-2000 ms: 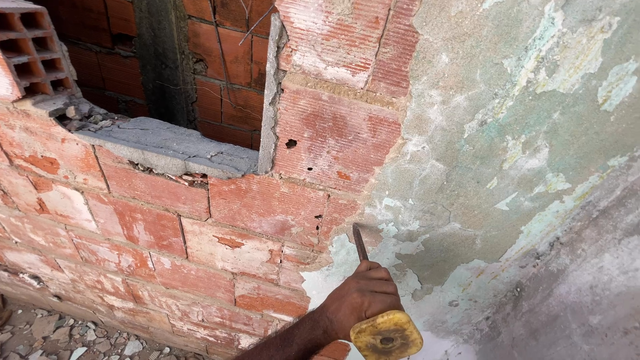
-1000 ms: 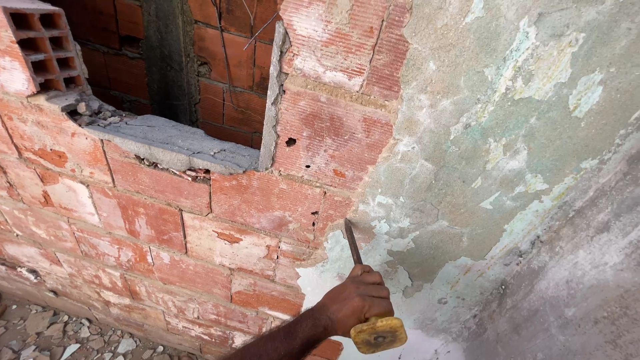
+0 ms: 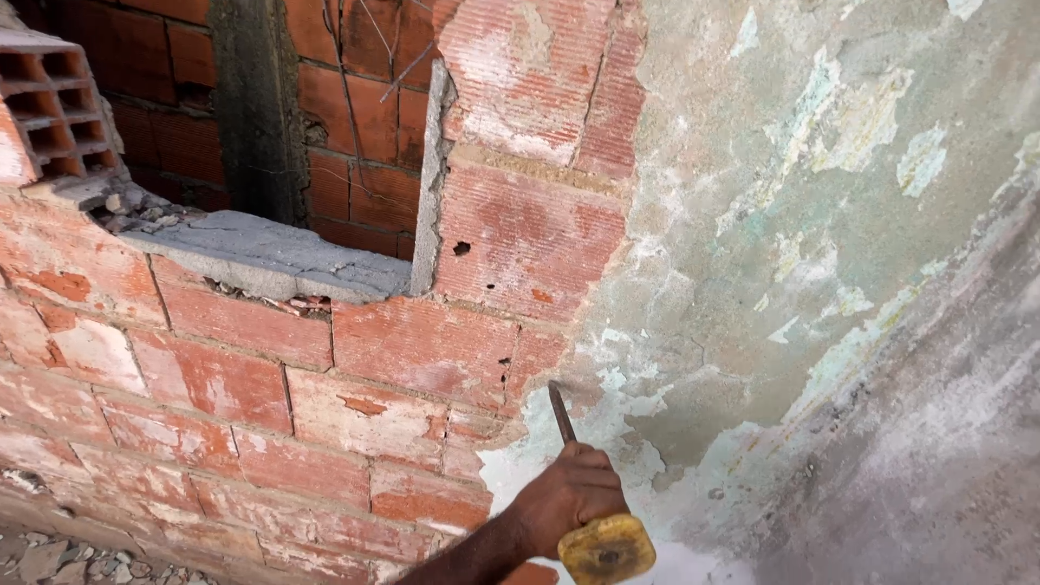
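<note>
My left hand (image 3: 575, 497) is closed around the shank of a steel chisel (image 3: 561, 414), which slants up and to the left. Below the fist is the chisel's worn yellow hand guard (image 3: 607, 549). The chisel's tip meets the wall at the ragged edge of the old plaster (image 3: 691, 325), beside bare red hollow clay bricks (image 3: 422, 349). Pale flaking paint (image 3: 540, 439) lies around and under the hand. My right hand is out of view.
A broken wall opening with a rough cement sill (image 3: 268, 248) is at the upper left. Beside it, a hollow brick (image 3: 61, 110) shows its open cells. Thin wires (image 3: 345, 89) hang inside the opening. Rubble (image 3: 73, 562) covers the floor at the lower left.
Compared with two seconds ago, the chisel tip is slightly farther left along the plaster edge. My left hand has kept its grip on the chisel throughout.
</note>
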